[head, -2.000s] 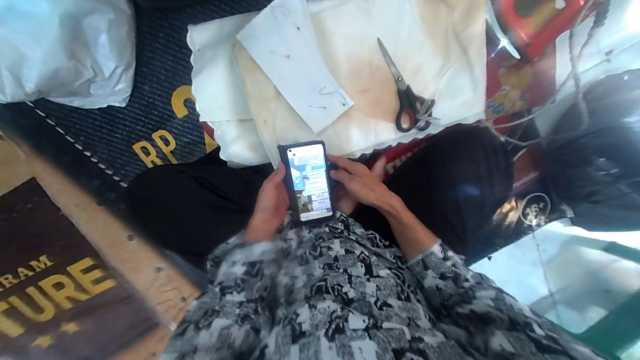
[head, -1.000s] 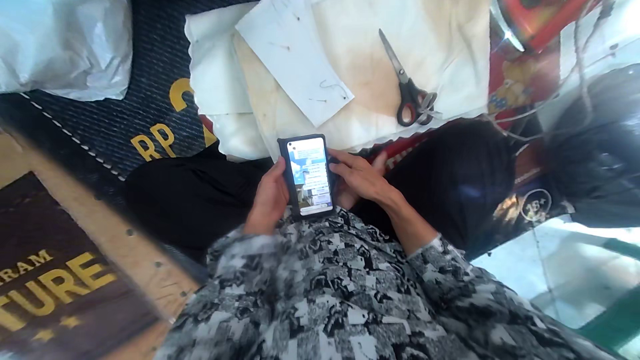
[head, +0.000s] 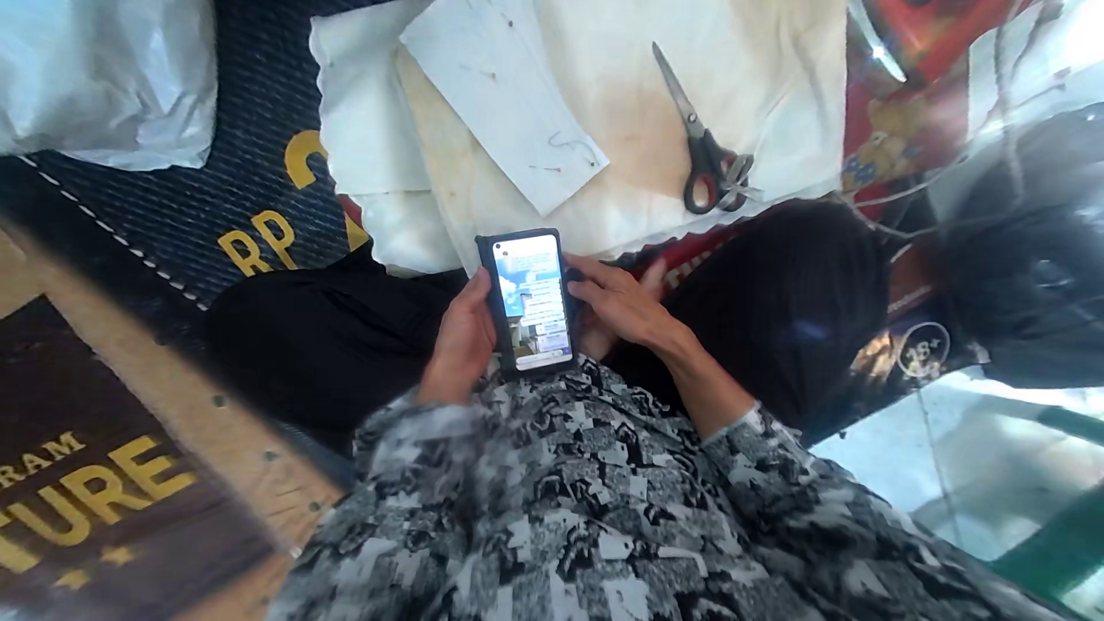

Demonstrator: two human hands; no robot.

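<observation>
A lit smartphone in a dark case (head: 530, 302) stands upright in view over my lap. My left hand (head: 462, 336) holds it along its left edge, with the fingers hidden behind it. At its right edge is my right hand (head: 623, 302), with fingertips against the case; whether it bears any of the phone's weight cannot be seen. Beyond the phone lies cream fabric (head: 604, 52) with a scalloped edge, and on it a white piece (head: 504, 103) with pins or thread. Scissors with black and red handles (head: 703, 142) rest on the fabric, blades pointing away.
My crossed legs in black trousers (head: 328, 336) flank the phone. A whitish plastic bag (head: 103, 78) sits at the upper left on a dark printed mat (head: 250, 129). At the right are a dark bag (head: 1035, 250), a loose cord (head: 1005, 95) and a red object (head: 931, 34).
</observation>
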